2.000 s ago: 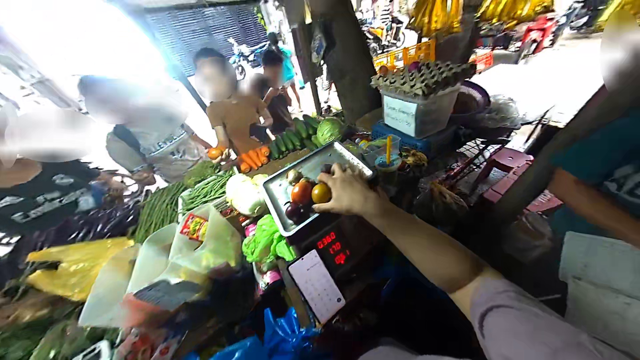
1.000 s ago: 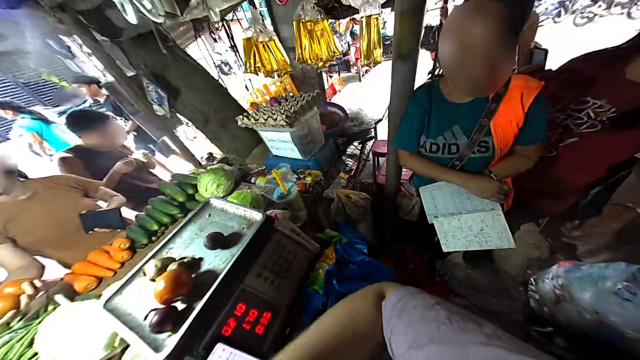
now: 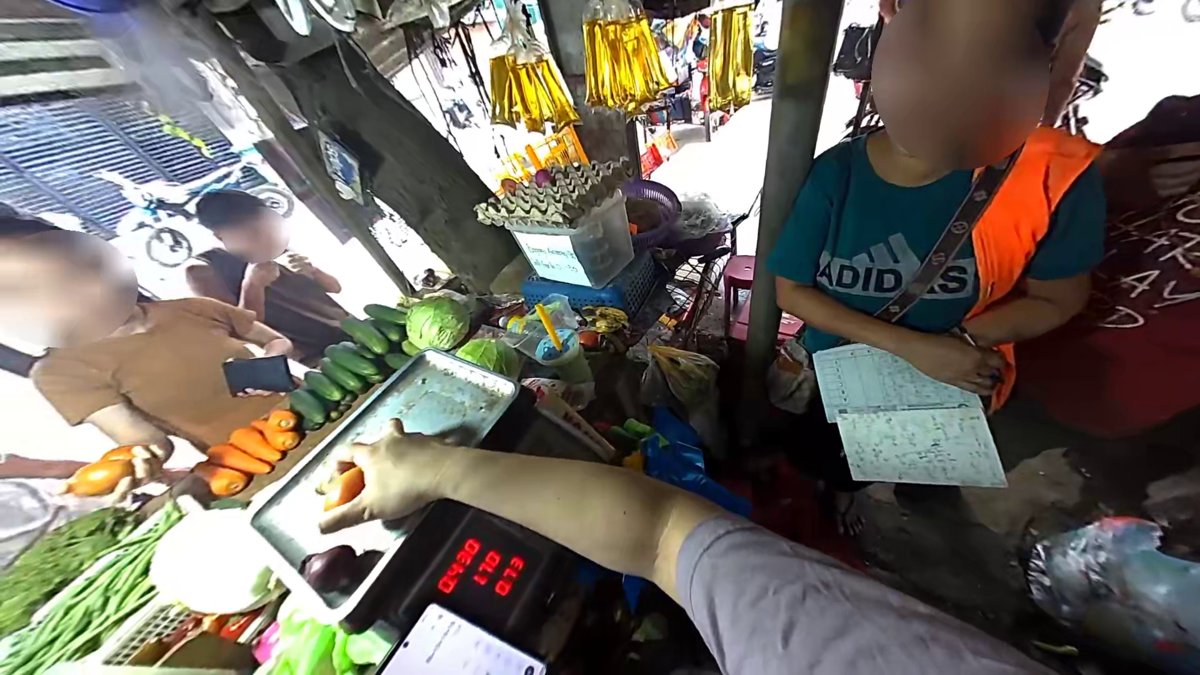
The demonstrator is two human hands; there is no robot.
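Observation:
My right hand [image 3: 394, 473] reaches over the metal tray [image 3: 459, 380] of a digital scale, its fingers closed around an orange-red tomato [image 3: 344, 487]. Close to the tray's near corner lies a dark purple onion [image 3: 330, 569], with part of another dark round item beside it. Red digits glow on the scale's display [image 3: 480, 567]. Below the display rests a phone [image 3: 459, 647] with a lit screen. My left hand is out of view.
Carrots [image 3: 248, 450], cucumbers [image 3: 347, 368], cabbage [image 3: 438, 323] and string beans [image 3: 103, 595] border the tray. Egg trays [image 3: 553, 194] top a plastic box. A person [image 3: 937, 244] holding papers [image 3: 909, 412] stands beside a post [image 3: 792, 187]; other people stand at left.
My right hand has come back over the tray and now grips the tomato. A dark round item at the tray's far part, seen one second ago, no longer shows there. The display digits differ.

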